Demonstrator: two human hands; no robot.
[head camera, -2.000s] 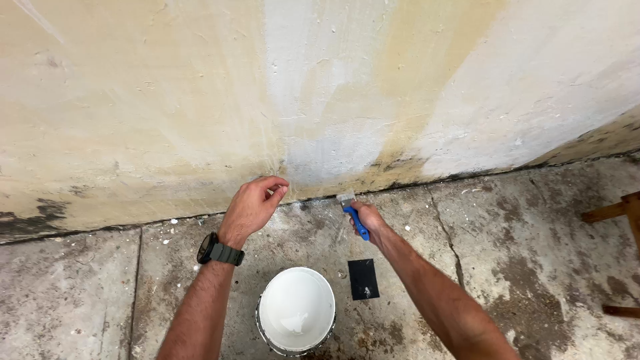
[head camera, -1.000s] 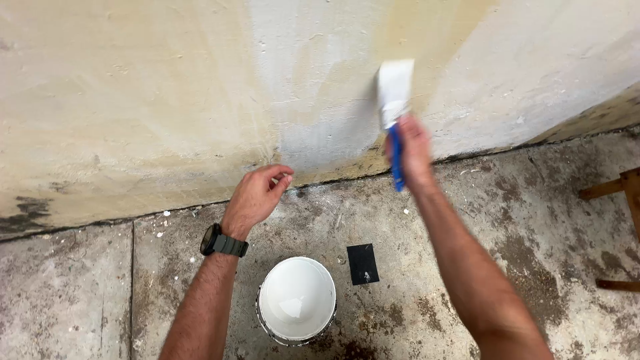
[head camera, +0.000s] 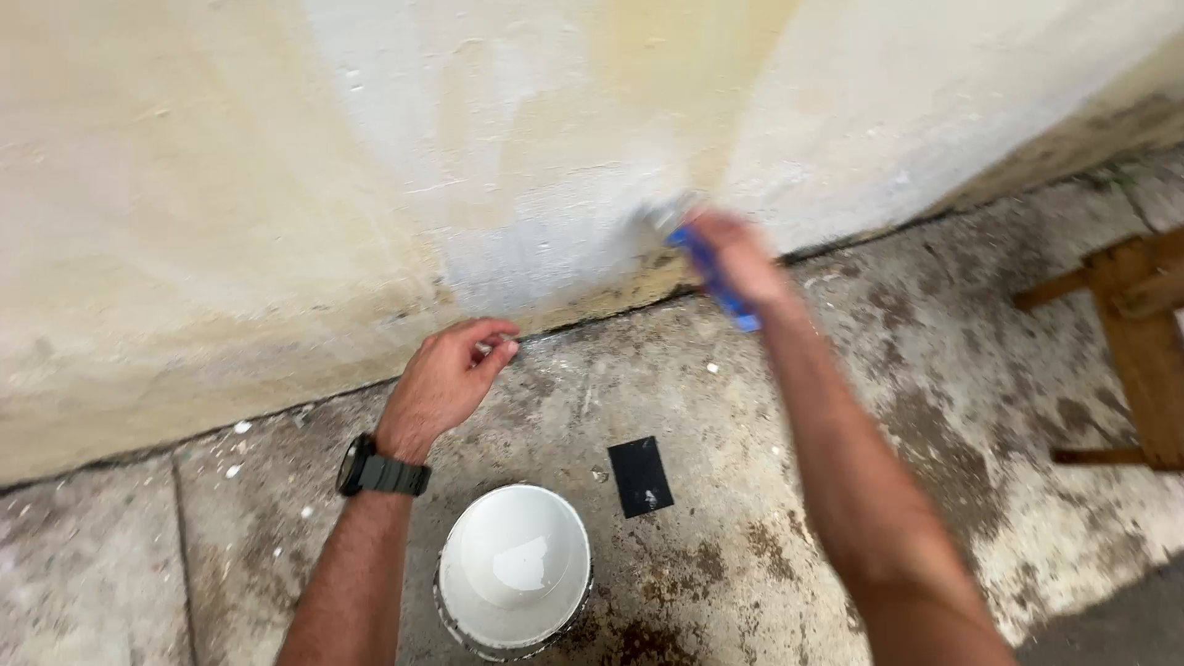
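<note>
My right hand (head camera: 735, 254) is closed around the blue handle of a paintbrush (head camera: 708, 268). Motion blurs the brush, and its head is at the lower part of the wall (head camera: 555, 185), over white paint beside yellowish plaster. My left hand (head camera: 449, 375), with a dark watch at the wrist, hovers near the wall's foot. Its fingers are curled and the thumb is close to the index finger; whether something small lies between them cannot be told. Below, a white bucket (head camera: 453, 578) with white paint inside stands on the concrete floor.
A black rectangular sheet (head camera: 640, 476) lies on the floor (head camera: 721, 398) to the right of the bucket. A wooden stool or bench (head camera: 1133, 351) stands at the right edge. White flecks are scattered along the wall's foot, and a crack runs across the floor at left.
My right hand first raised the brush from the wall's foot to higher on the wall, then brought it back down low. My left hand has stayed near the wall's foot.
</note>
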